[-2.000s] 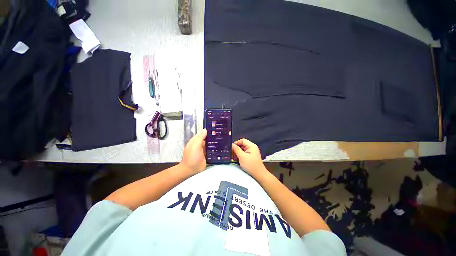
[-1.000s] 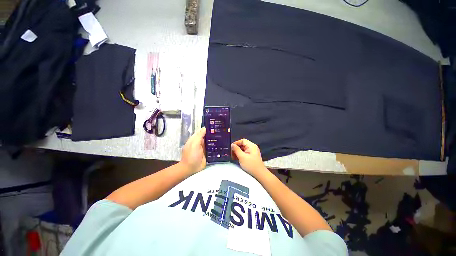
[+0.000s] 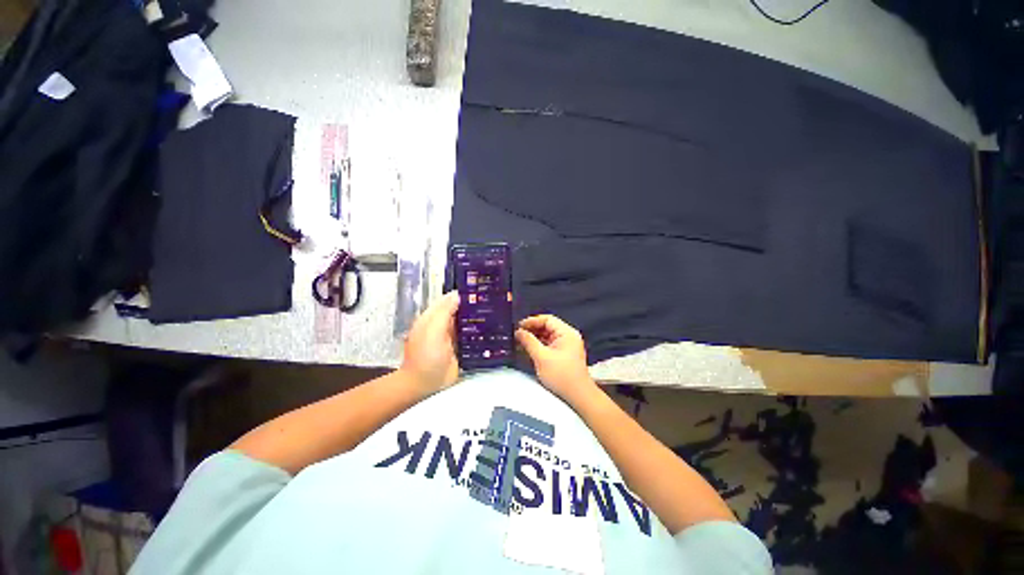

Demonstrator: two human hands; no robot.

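Note:
A smartphone point(image 3: 483, 303) with a lit dark screen is upright in front of my body, over the near table edge. My left hand point(image 3: 431, 343) holds it by its left side. My right hand point(image 3: 554, 346) is at its lower right edge, fingers curled with thumb and index finger close together; whether it touches the phone is unclear. The large dark cloth point(image 3: 696, 180) lies on the white table to the right and beyond the phone, with fold or edge lines and a small dark rectangular panel point(image 3: 885, 267) near its right end.
Scissors point(image 3: 338, 282) and a narrow pale tray point(image 3: 411, 294) lie left of the phone. Further left are a dark panel point(image 3: 225, 213) and a dark garment pile point(image 3: 73, 169). A mottled bar point(image 3: 422, 43) lies at the far side. A wooden strip point(image 3: 980, 253) crosses the cloth's right end.
The view has shifted slightly, so the table items appear displaced. My left hand still holds the phone, and my right hand stays beside it.

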